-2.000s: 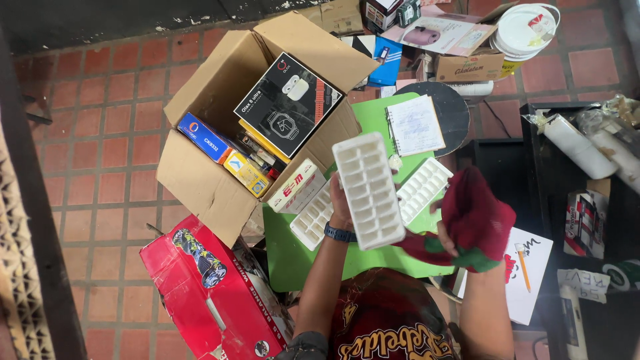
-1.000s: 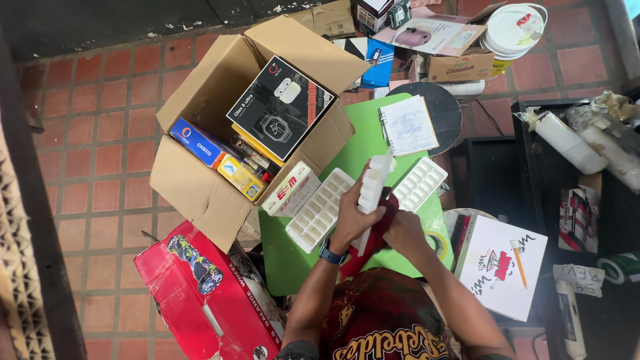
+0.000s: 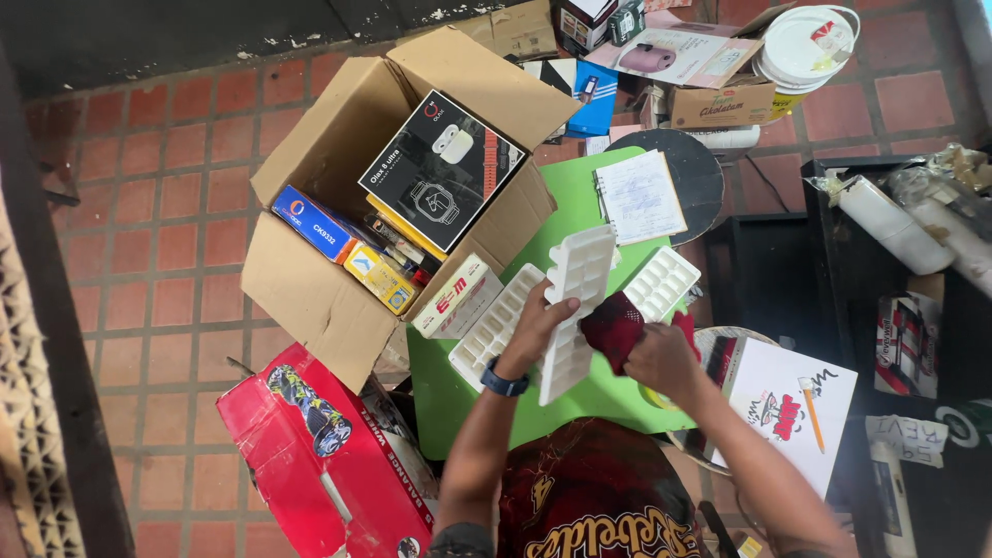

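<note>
My left hand [image 3: 539,325], with a watch on its wrist, grips a white plastic ice cube tray [image 3: 573,310] by its edge, tilted above the green tabletop [image 3: 473,411]. In my right hand [image 3: 659,360] is a dark red cloth [image 3: 614,329], bunched up and touching or very near the tray's right side. Another ice cube tray [image 3: 496,329] lies on the green top behind my left hand, partly hidden by it. One more ice cube tray [image 3: 660,285] lies beyond my right hand. A spiral notebook [image 3: 642,198] with handwriting rests at the far edge.
An open cardboard box [image 3: 325,132] holding product boxes stands at the left, a red box [image 3: 325,465] below it. A white sheet with a pencil [image 3: 812,415] lies at the right. Black shelving [image 3: 763,294] with plastic-wrapped rolls, and a white bucket [image 3: 806,46], are farther right.
The held tray was face-on two seconds ago, turned edge-on one second ago, and is tilted now. The red cloth, held away from the tray at first, is now beside it.
</note>
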